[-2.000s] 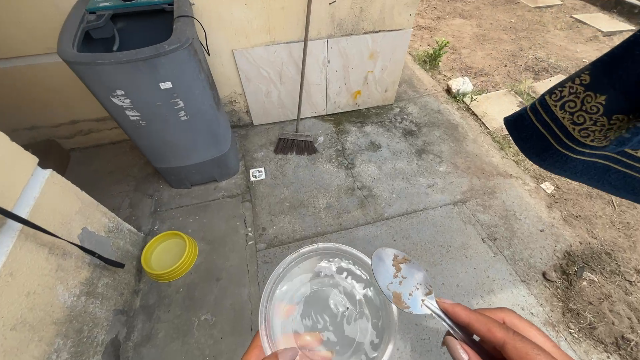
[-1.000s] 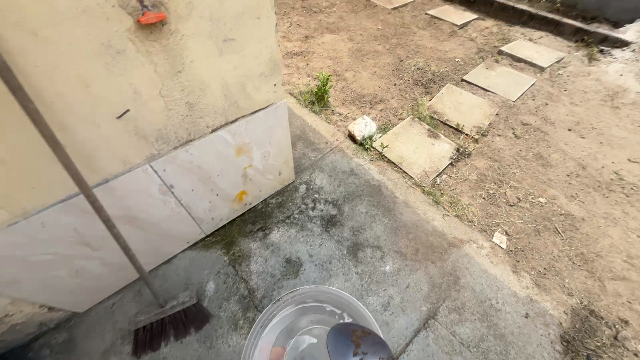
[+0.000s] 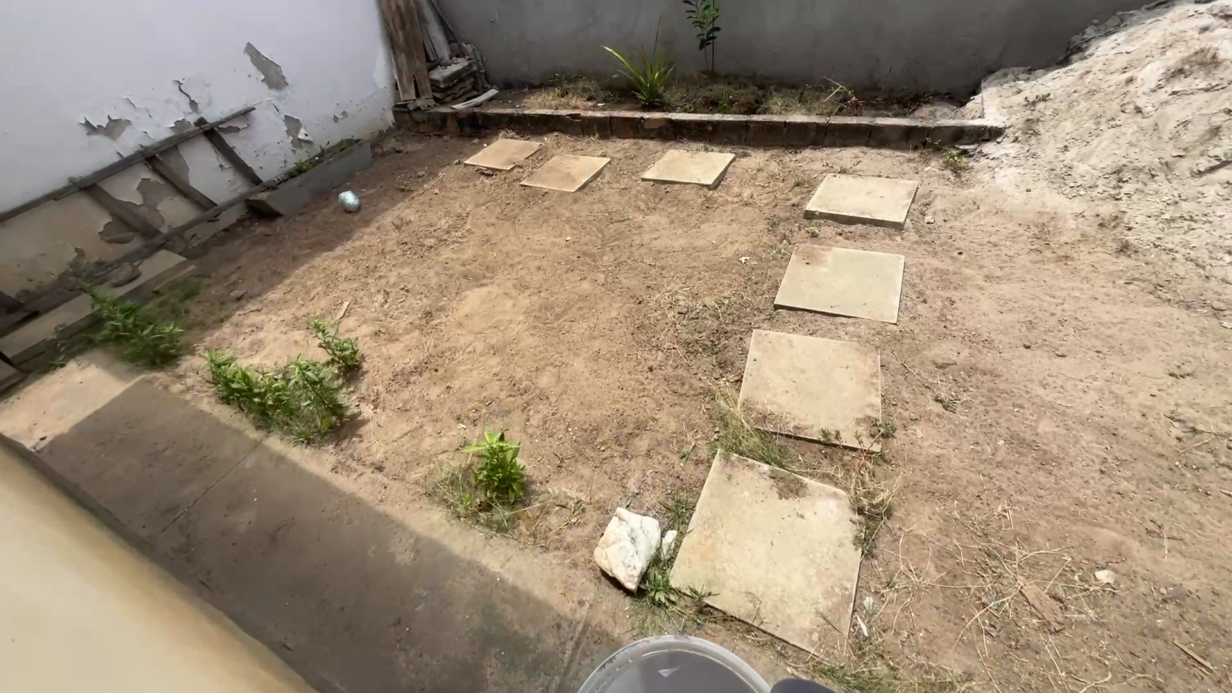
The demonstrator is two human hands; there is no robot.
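Only the upper part of a clear plastic container (image 3: 669,669) shows at the bottom edge. Right beside it, the dark tip of the spoon (image 3: 801,686) just enters the view. Neither my left hand nor my right hand is visible, so how they hold these things is hidden below the frame. Beyond the container lie a white rock (image 3: 628,549) and a square paving slab (image 3: 773,549) on the ground.
More slabs (image 3: 813,387) curve across the bare soil. Weeds (image 3: 499,469) grow along the concrete walkway (image 3: 385,568). A wooden ladder (image 3: 173,178) leans by the left wall. A low brick border (image 3: 712,128) crosses the back, with a sand mound (image 3: 1145,144) at right.
The view has swung right and up, from the concrete floor with the broom to the yard. Both hands, seen two seconds ago with the container and spoon, are out of frame.
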